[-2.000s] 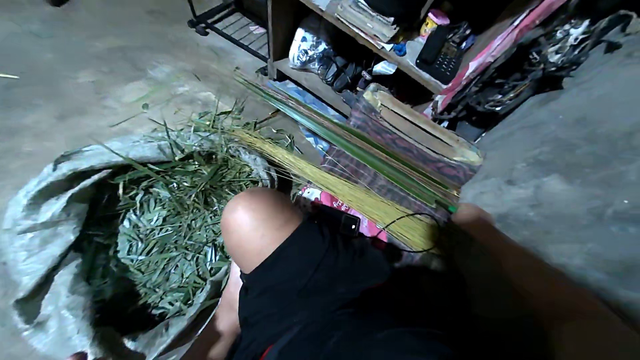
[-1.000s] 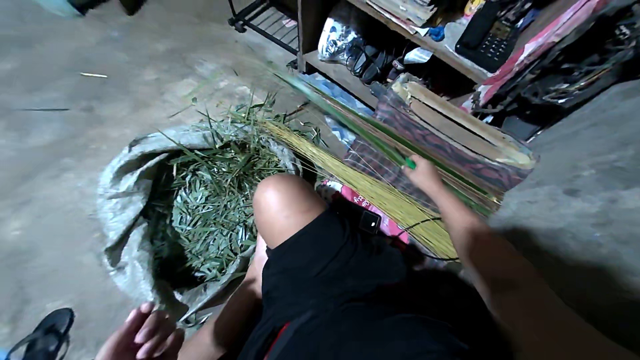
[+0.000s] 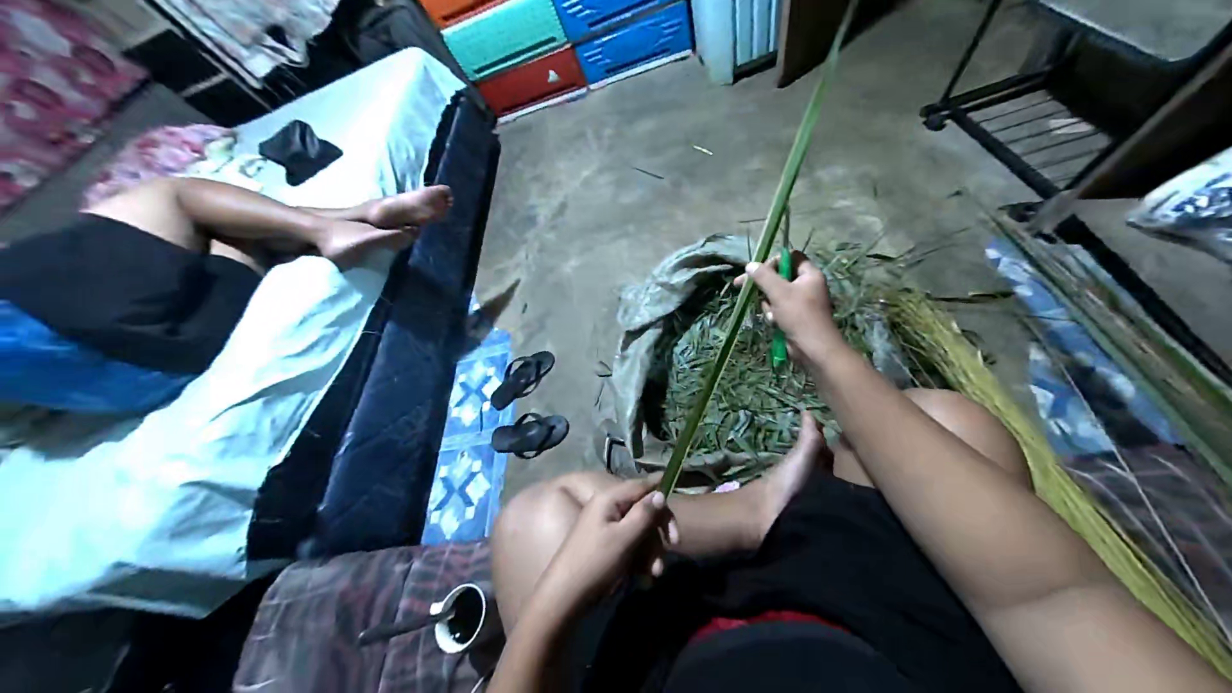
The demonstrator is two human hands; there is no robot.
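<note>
My left hand (image 3: 626,527) pinches the lower end of a long green palm leaflet (image 3: 717,371) above my bent knee. Farther up, my right hand (image 3: 791,294) holds the same leaflet between thumb and finger, together with a green-handled knife (image 3: 781,346) whose thin blade points away. Below the leaflet stands an open woven sack (image 3: 647,289) filled with green leaf scraps (image 3: 741,404). A bundle of thin yellow-green leaf ribs (image 3: 1035,452) lies right of my knee, and more long green leaves (image 3: 1126,327) lie beyond it.
A cup with dark liquid (image 3: 464,618) stands on the patterned mat (image 3: 327,616) by my left arm. Black flip-flops (image 3: 529,435) lie on the floor. Another person's legs (image 3: 318,217) rest on a bed (image 3: 375,423) at left. A metal rack (image 3: 1035,144) stands at upper right.
My right hand has moved from the leaves at the right to above the sack, where a leaflet is now held. My left hand has come to its lower end. The view has swung left.
</note>
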